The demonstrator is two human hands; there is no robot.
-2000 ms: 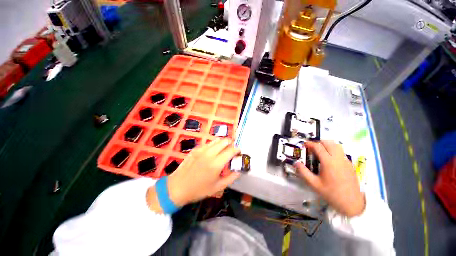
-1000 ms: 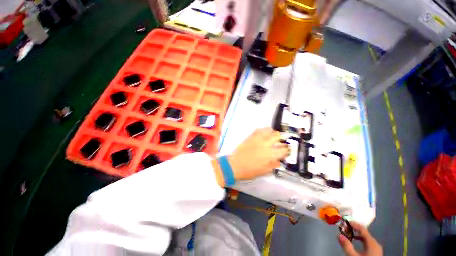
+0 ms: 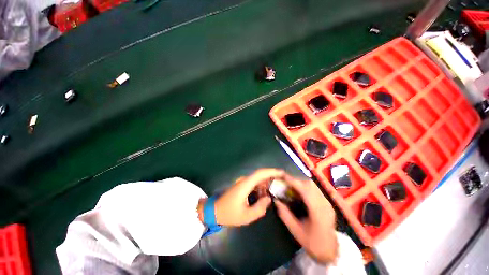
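My left hand [image 3: 236,205], with a blue wrist band, and my right hand [image 3: 313,223] meet over the green bench, left of the orange-red tray [image 3: 343,202]. My right thumb and fingers hold a small display module [image 3: 279,190] with a silver-white and gold face showing. A dark piece [image 3: 254,196] shows between my left thumb and fingers; blur and the fingers hide whether it is a separate module. Dark square modules [image 3: 371,214] lie in the tray's near and left pockets; the far right pockets hold none.
Small parts [image 3: 195,110] lie spaced along the green conveyor belt [image 3: 161,59]. A thin white-blue stick [image 3: 294,157] lies by the tray's left edge. The white machine plate [image 3: 429,225] with a flat black part [image 3: 471,181] is at right. Another person's sleeve [image 3: 21,35] shows top left.
The view has turned left to the belt. My left hand has left the fixtures and my right hand the machine's front edge; they are now together over the green bench.
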